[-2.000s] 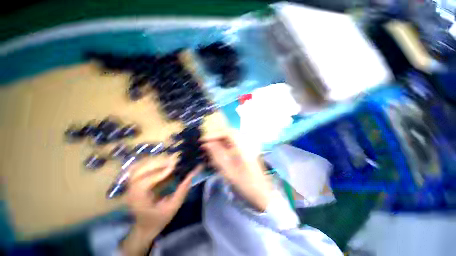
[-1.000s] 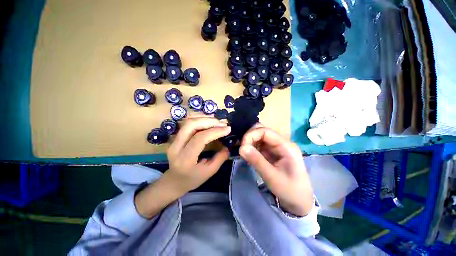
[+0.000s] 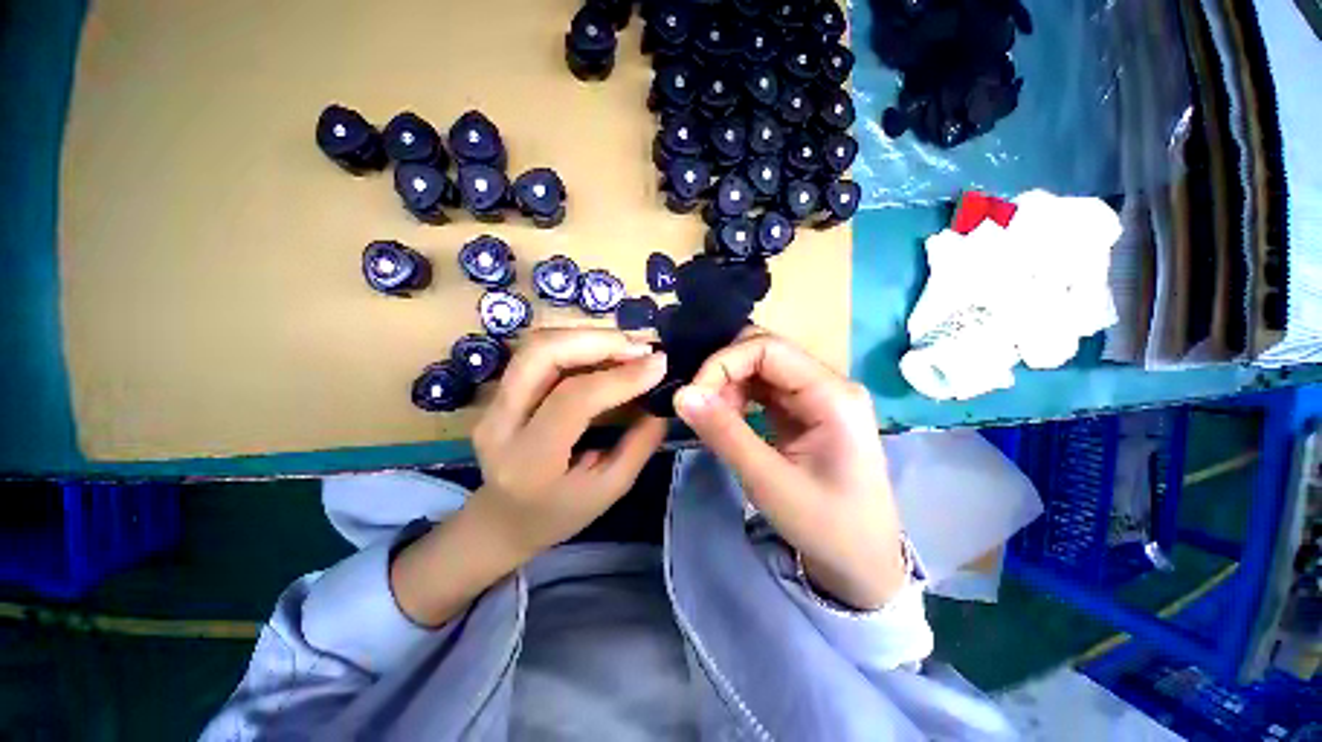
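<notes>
My left hand [image 3: 558,435] and my right hand [image 3: 797,449] meet at the near edge of the cardboard. My left fingers are curled around a small black part [image 3: 660,400], mostly hidden; which part it is cannot be told. My right thumb and forefinger are pinched together beside it; whether they hold a piece is unclear. A loose heap of thin black caps [image 3: 711,312] lies just beyond my fingertips. Left of it stand several knobs with shiny whitish tops [image 3: 503,312]. Farther left and back stand several upright knobs with pale centre dots [image 3: 421,189].
A dense block of upright black knobs [image 3: 754,109] stands at the cardboard's right side. Spare caps [image 3: 950,65] lie on a clear bag [image 3: 1066,145]. A crumpled white cloth [image 3: 1015,283] with a red piece [image 3: 983,212] lies right. Corrugated dividers [image 3: 1196,189] stand far right.
The view has swung and then steadied. Over the last second my right fingertips have moved slightly left, closer to my left hand. The bench things have shifted slightly in view.
</notes>
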